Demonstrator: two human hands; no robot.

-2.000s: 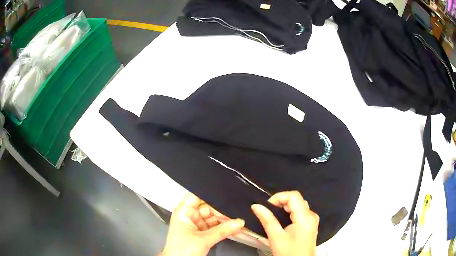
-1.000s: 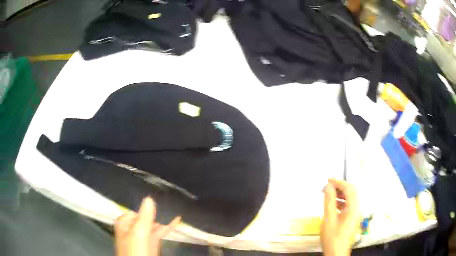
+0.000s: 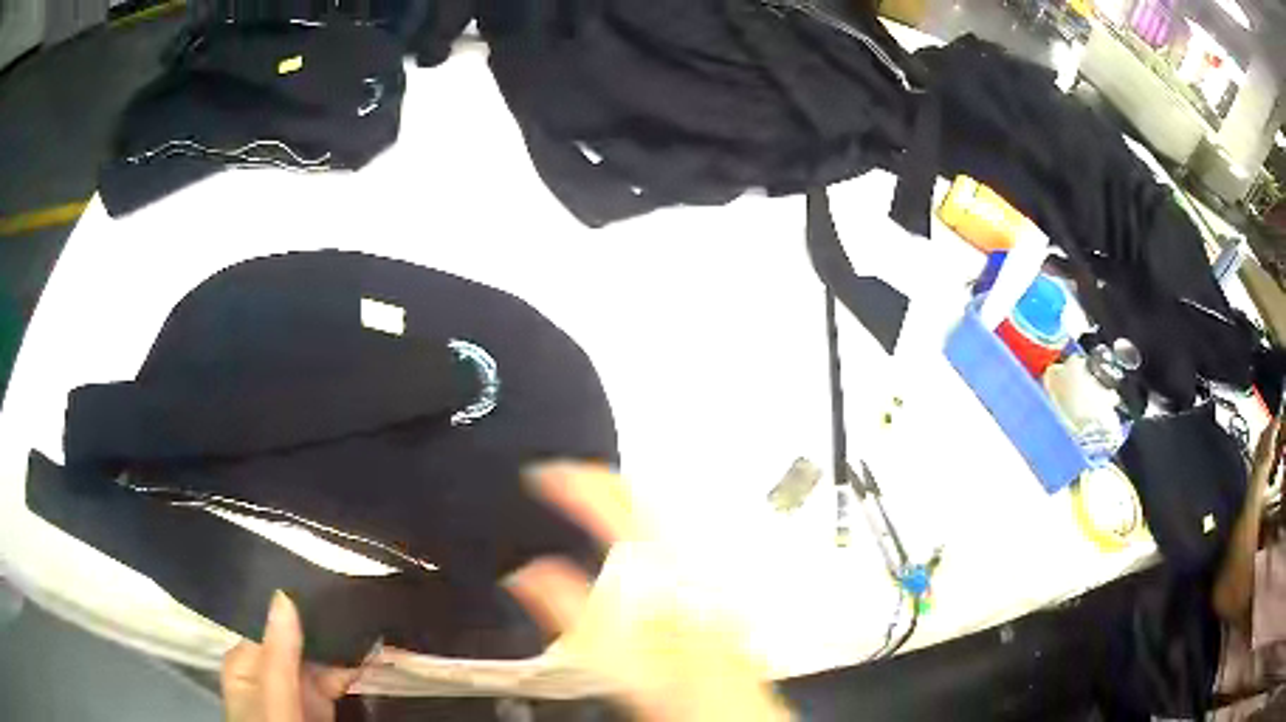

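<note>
A large half-moon black bag panel (image 3: 310, 339) lies on the white table with a whitish label (image 3: 382, 315) and a pale blue-white curved print (image 3: 477, 382). A thin zipper line (image 3: 282, 521) edges a slit in its lower part; the slit gapes and shows white. My left hand (image 3: 286, 677) grips the panel's near edge, thumb on top, other fingers partly hidden. My right hand (image 3: 635, 600) is blurred over the panel's lower right edge, thumb and finger apart, with nothing visible between them; its palm side is hidden.
Black bag bodies lie at the far left (image 3: 254, 106) and far middle (image 3: 663, 113). On the right are a blue tray (image 3: 1018, 409) with bottles, a tape roll (image 3: 1107, 505), a grey-brown block (image 3: 795, 484), slim snips (image 3: 903, 557) and a black strap (image 3: 860, 282). A person's arm shows at the right edge.
My right hand has moved from the table's right side back to the panel, its fingers now spread. The slit gapes wider. The view has swung right.
</note>
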